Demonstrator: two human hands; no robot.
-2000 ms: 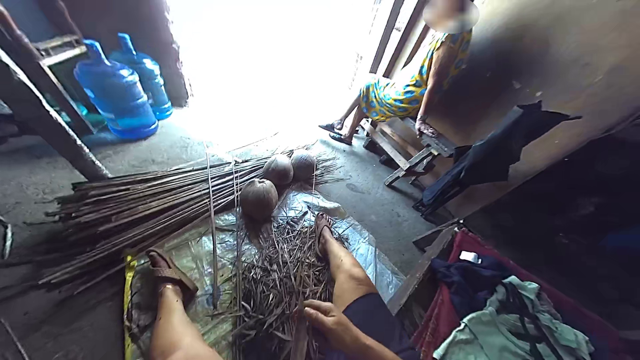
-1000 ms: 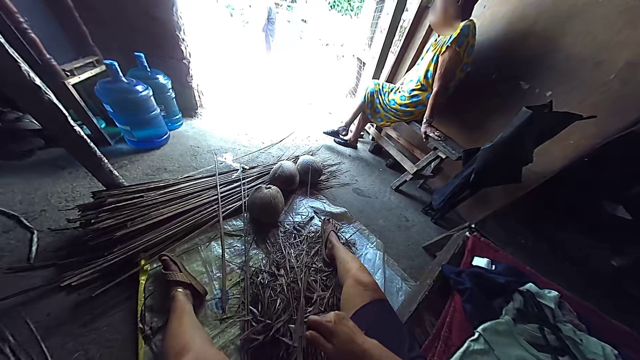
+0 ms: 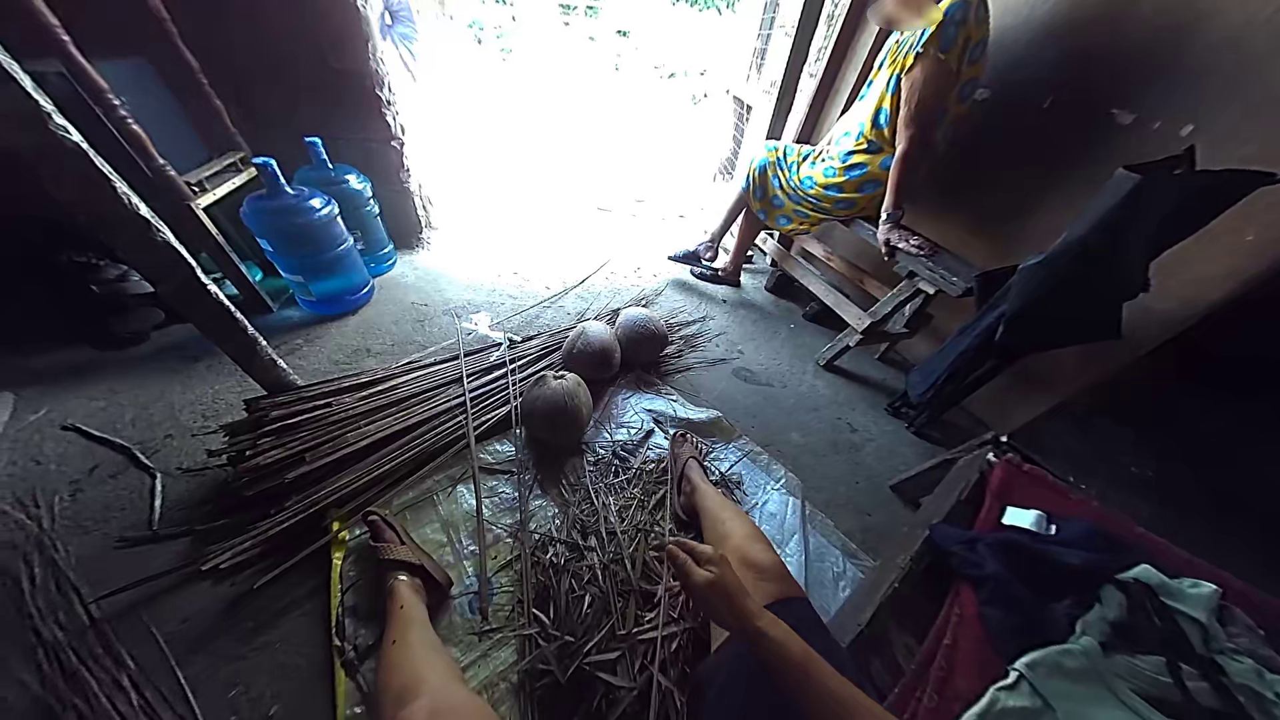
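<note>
My right hand [image 3: 705, 583] is above the edge of a heap of shredded dry palm leaf pieces [image 3: 600, 600], its fingers closed on a thin palm leaf rib [image 3: 664, 620] that runs down over the heap. My left hand is out of view. Beyond the heap, three coconuts [image 3: 556, 408] rest on or beside a long bundle of dry palm fronds or ribs [image 3: 370, 430]. Two thin sticks [image 3: 472, 470] stand out in front of the bundle. A clear plastic sheet [image 3: 790, 510] lies under the heap, between my sandalled feet.
Two blue water jugs [image 3: 307, 240] stand at the left, near a slanting wooden post [image 3: 170, 250]. A seated person [image 3: 830, 180] rests a hand on a wooden bench [image 3: 840, 290]. Dark cloth [image 3: 1060, 290] hangs at the right, above piled clothes [image 3: 1120, 640]. More thin sticks lie lower left.
My right hand has moved up and away from me over the leaf heap. The coconuts and frond bundle lie as before. The view has shifted slightly.
</note>
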